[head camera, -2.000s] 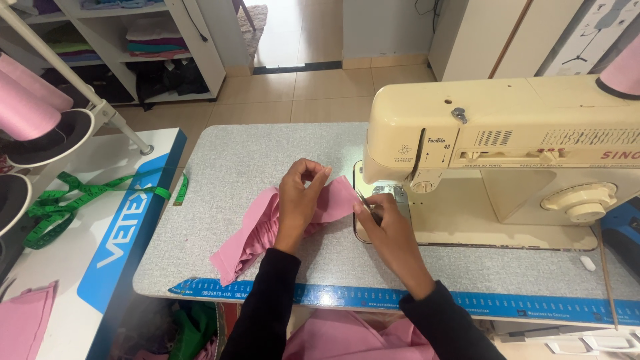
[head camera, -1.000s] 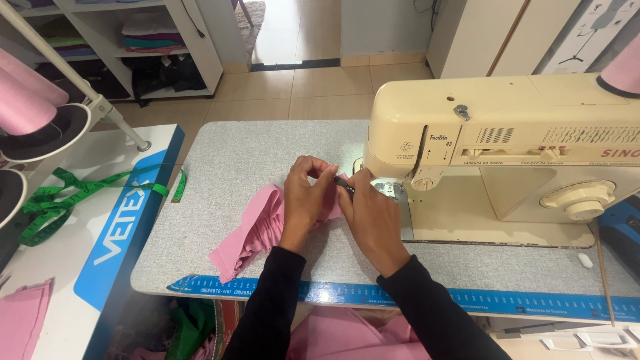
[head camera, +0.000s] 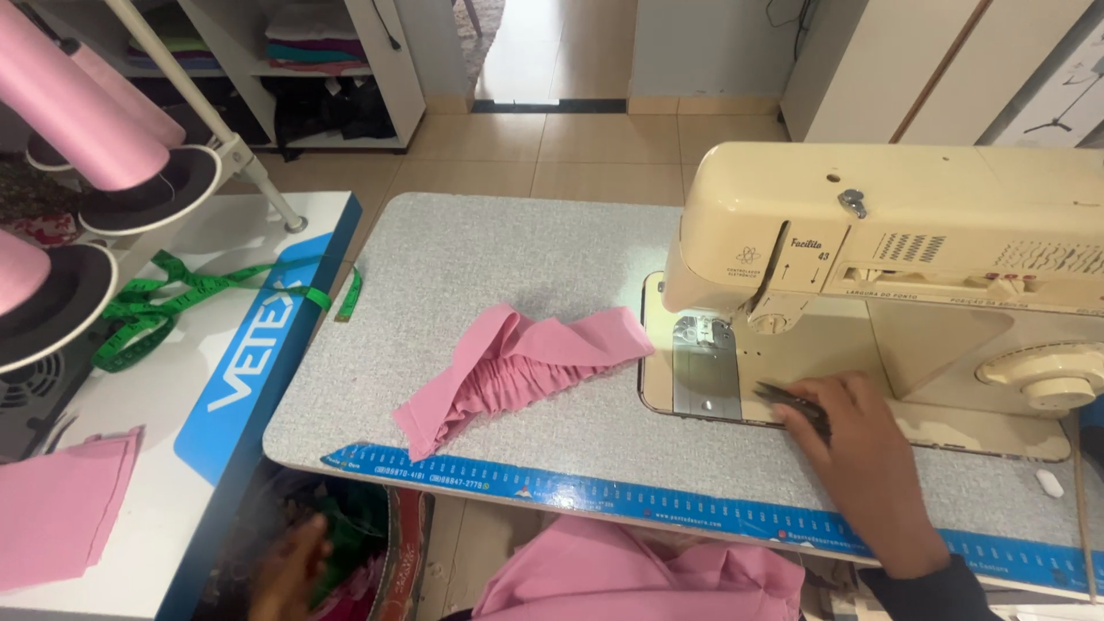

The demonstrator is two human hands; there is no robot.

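Observation:
A gathered band of pink fabric (head camera: 535,362) lies on the grey tabletop, left of the beige Singer sewing machine (head camera: 776,224). My right hand (head camera: 862,457) rests at the machine's bed with small dark thread snips (head camera: 798,405) under its fingers, their tips pointing left toward the metal needle plate. Blurred, my left hand (head camera: 293,561) is low at the left, below the table edge, over dark and green cloth; whether it holds anything cannot be seen. More pink fabric (head camera: 638,578) hangs over my lap.
A blue ruler strip (head camera: 604,500) runs along the table's front edge. On the white table at left are a green tape measure (head camera: 164,302), pink fabric pieces (head camera: 69,509) and a stand with pink thread cones (head camera: 95,103). A small white object (head camera: 1050,483) lies at right.
Both hands have let go of the gathered pink band, which now lies on the table. My left hand has moved down and left, my right hand rightward with the snips.

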